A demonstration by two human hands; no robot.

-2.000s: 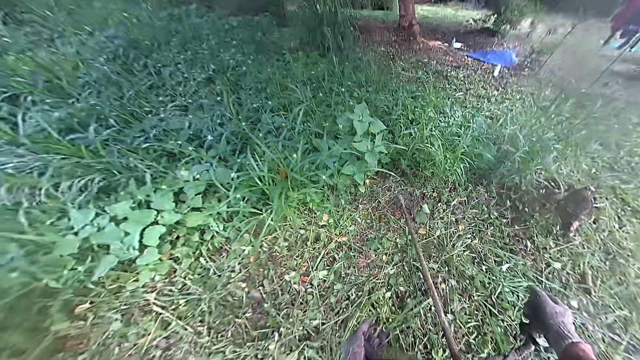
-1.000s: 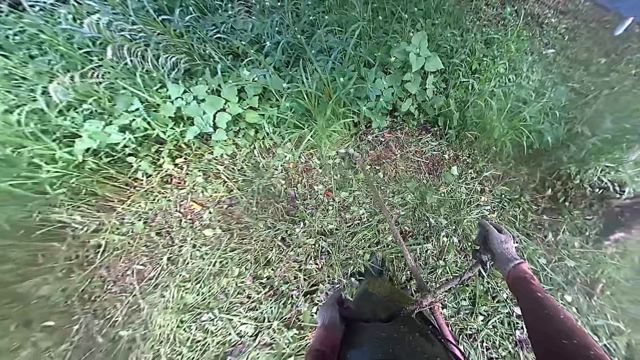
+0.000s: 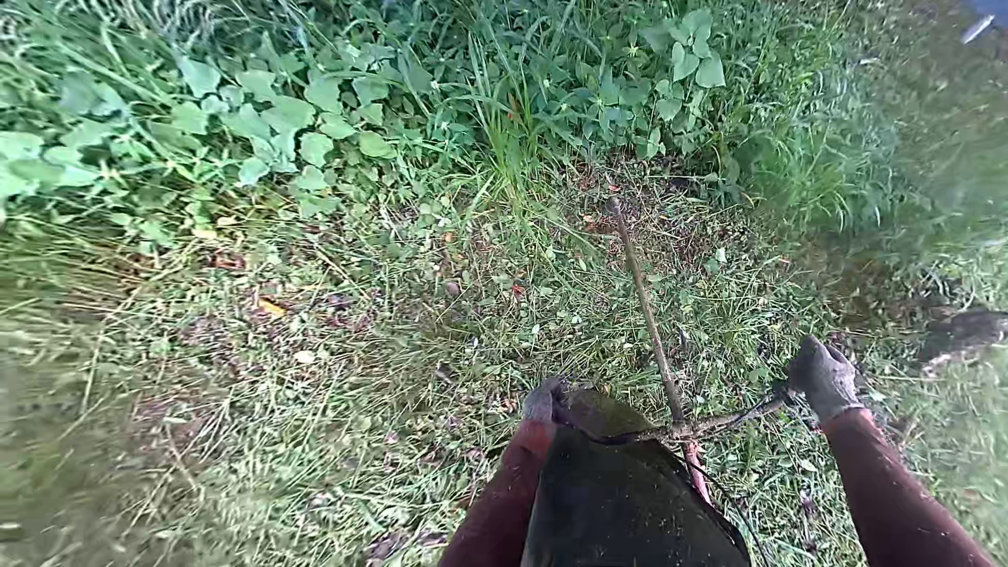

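My left hand [image 3: 543,400], in a grey glove, grips the left end of the handlebar [image 3: 713,425] of a long-shafted tool, apparently a brush cutter. My right hand [image 3: 823,378], also gloved, is closed around the bar's right end. The thin brown shaft [image 3: 650,315] runs forward from the bar, and its far end lies by bare, littered ground below the tall plants. No cutting blade or line can be made out there. A dark apron or similar covering [image 3: 622,496] hangs between my forearms and hides part of the tool's rear.
Tall grass and broad-leaved plants [image 3: 291,118] stand across the top. Cut grass and clippings [image 3: 331,394] cover the ground nearer me. A dark stone or stump [image 3: 965,339] lies at the right. Part of a blue object [image 3: 994,9] shows at the top right corner.
The far end of the shaft has swung right since one second ago, away from the upright grass tuft. The view has tilted down since two seconds ago. Both hands remain on the handlebar.
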